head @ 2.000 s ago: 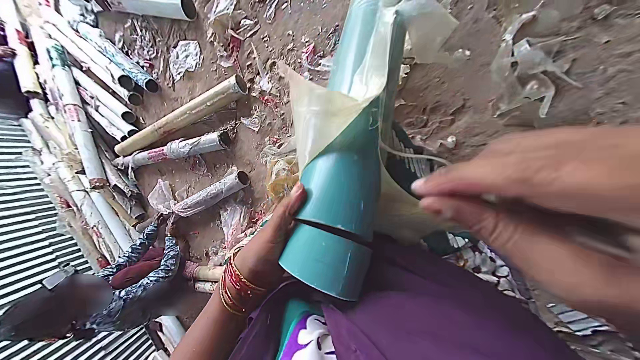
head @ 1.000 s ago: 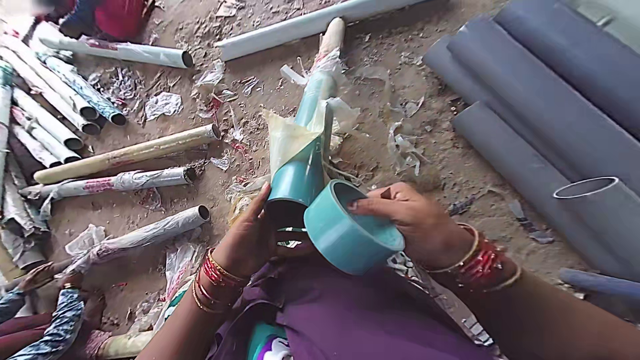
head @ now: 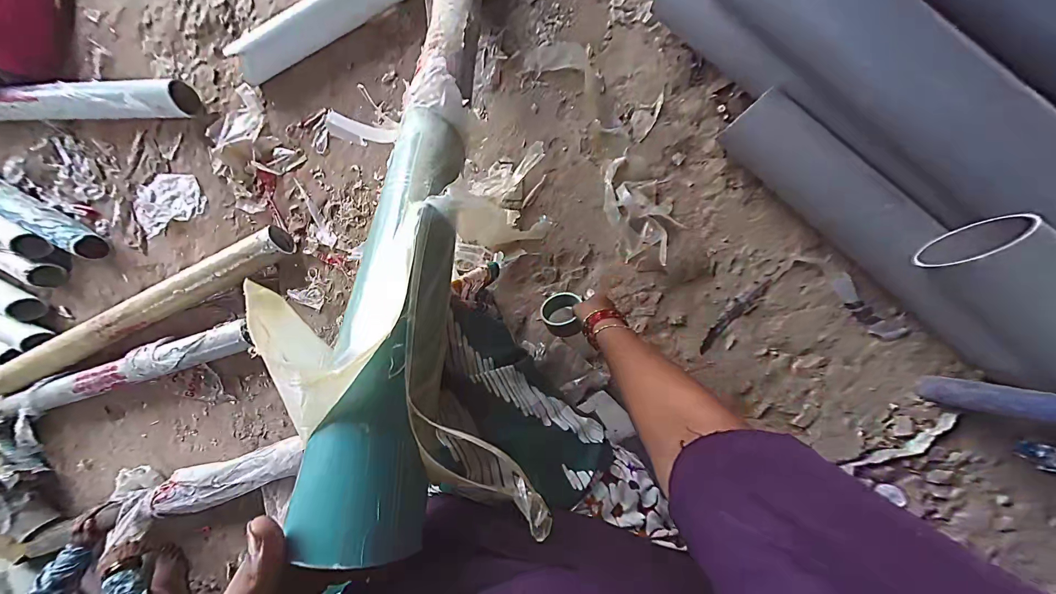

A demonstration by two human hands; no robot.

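A teal plastic pipe (head: 363,462), partly wrapped in torn cream plastic film (head: 289,355), lies lengthwise toward me over my lap. My left hand (head: 262,557) is at the lower edge beside the pipe's near end; only its thumb and part of the hand show, touching or very close to the pipe. At the end of my outstretched right arm, my right hand (head: 591,305) grips a short teal pipe ring (head: 561,314) by its rim, low over the dirt ground. A loose strip of film (head: 487,462) hangs from the pipe's right side.
Large grey pipes (head: 858,181) lie at the upper right, with an open pipe end (head: 978,240) among them. Wrapped narrower pipes (head: 148,313) lie at the left. Plastic scraps (head: 169,200) litter the dirt. Another person's hands (head: 124,553) are at the lower left.
The teal ring, seen on the pipe's end at first and then held off it by my right hand, is now farther out to the right, near the ground. My left hand has moved lower.
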